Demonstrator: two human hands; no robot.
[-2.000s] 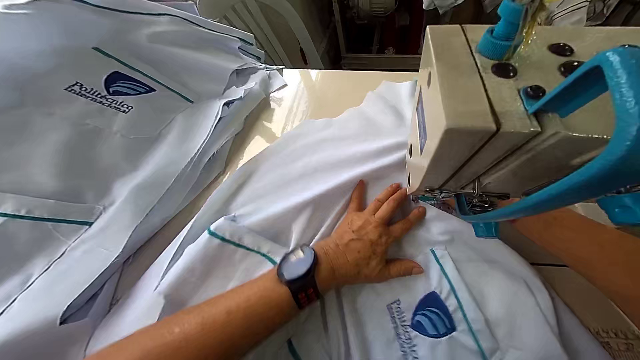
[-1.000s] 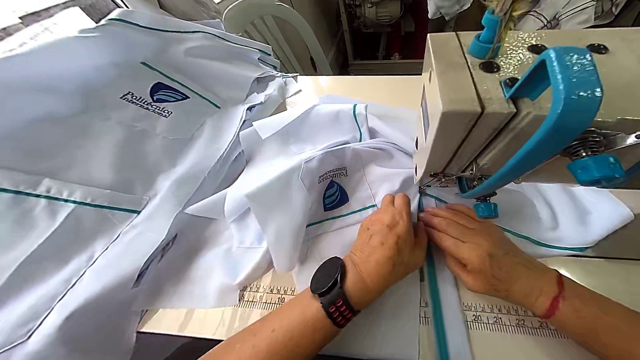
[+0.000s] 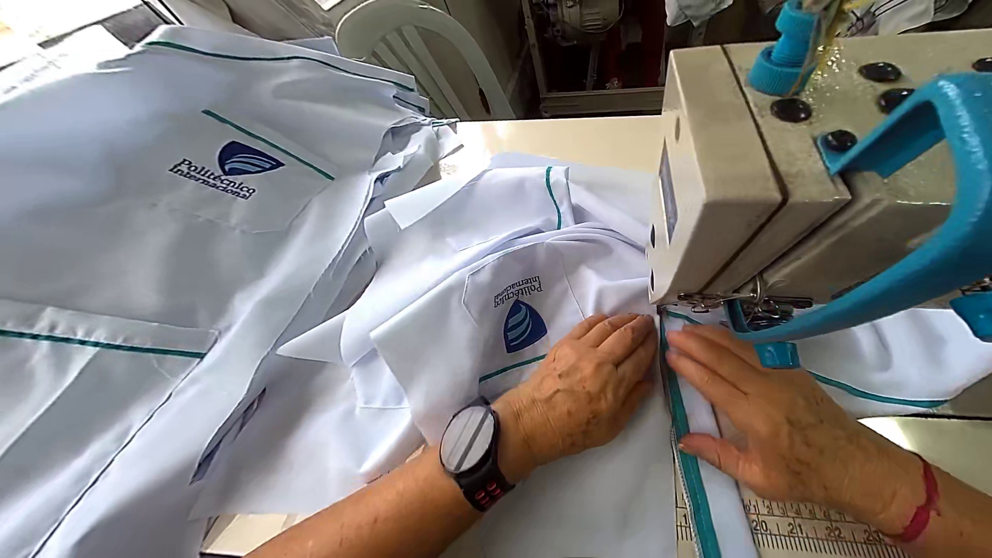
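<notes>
A sewing machine (image 3: 721, 178) with blue plastic parts stands at the right, its needle area low at the head's left end. White fabric (image 3: 589, 496) with an embroidered pocket (image 3: 504, 310) lies bunched left of it. My left hand (image 3: 585, 380), with a black watch on the wrist, presses on this fabric just before the needle area, fingers together. My right hand (image 3: 763, 411) lies flat with fingers spread on a white strip with green piping (image 3: 686, 434), beside the seam edge. More piped fabric (image 3: 891, 356) spreads behind the right hand. The needle tip is hidden.
A stack of white garment pieces (image 3: 256, 263) with green piping covers the left side. A printed ruler scale (image 3: 806, 531) runs along the table's front. Behind the table stand a white plastic chair (image 3: 422, 54) and a motor (image 3: 581, 15) on a frame.
The right hand, behind the machine head two seconds ago, came to the front beside the left hand. The embroidered fabric was turned and bunched at the left. Since one second ago, the right fingers have spread.
</notes>
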